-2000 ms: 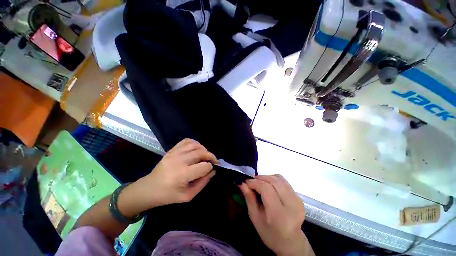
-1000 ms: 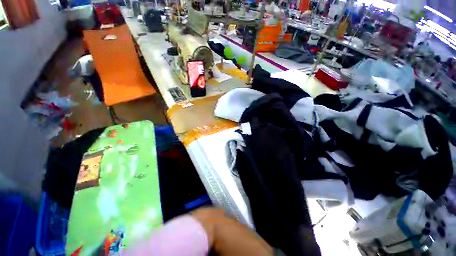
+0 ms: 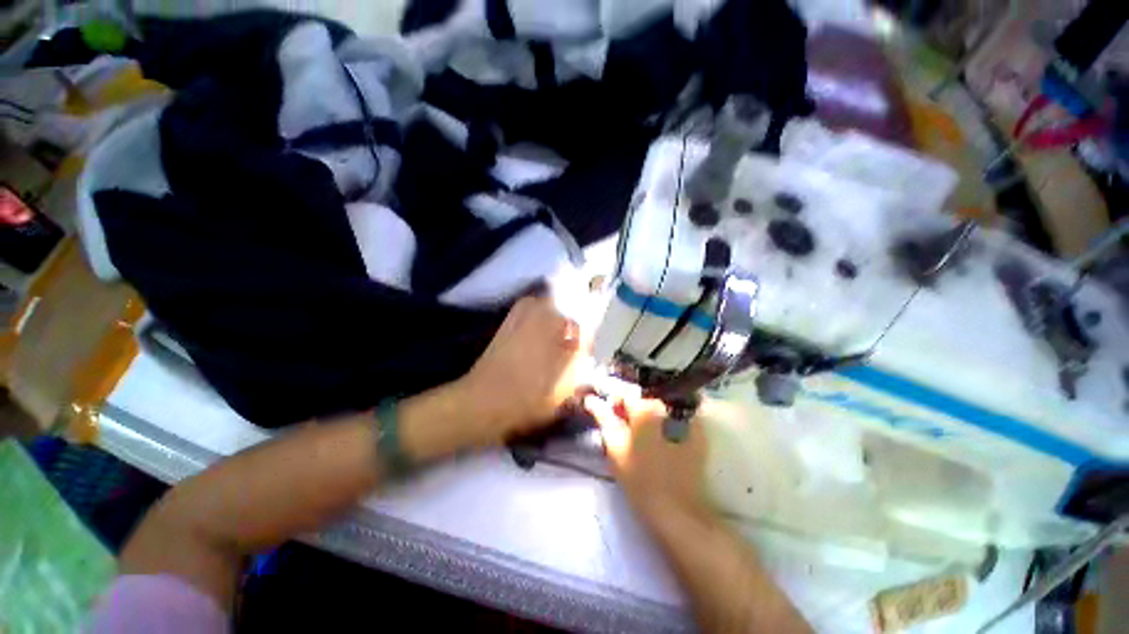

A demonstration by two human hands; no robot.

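A black garment with pale grey-white panels lies heaped on the white machine table, left of the sewing machine head. My left hand is at the lit needle area, on the garment's edge. My right hand is just right of it, fingertips close to the presser foot area. A small dark piece of the cloth shows between and below my hands. The fingertips are blurred and washed out by the light, and the needle is hidden.
The table's ruler-strip front edge runs below my arms. A tan label is at the lower right. A green board is at the lower left, a phone at the far left. More black and white cloth lies beyond.
The view swung left to the aisle and back to the machine. My hands, earlier holding the cloth edge in front of the table, are now at the needle. The garment has moved with them.
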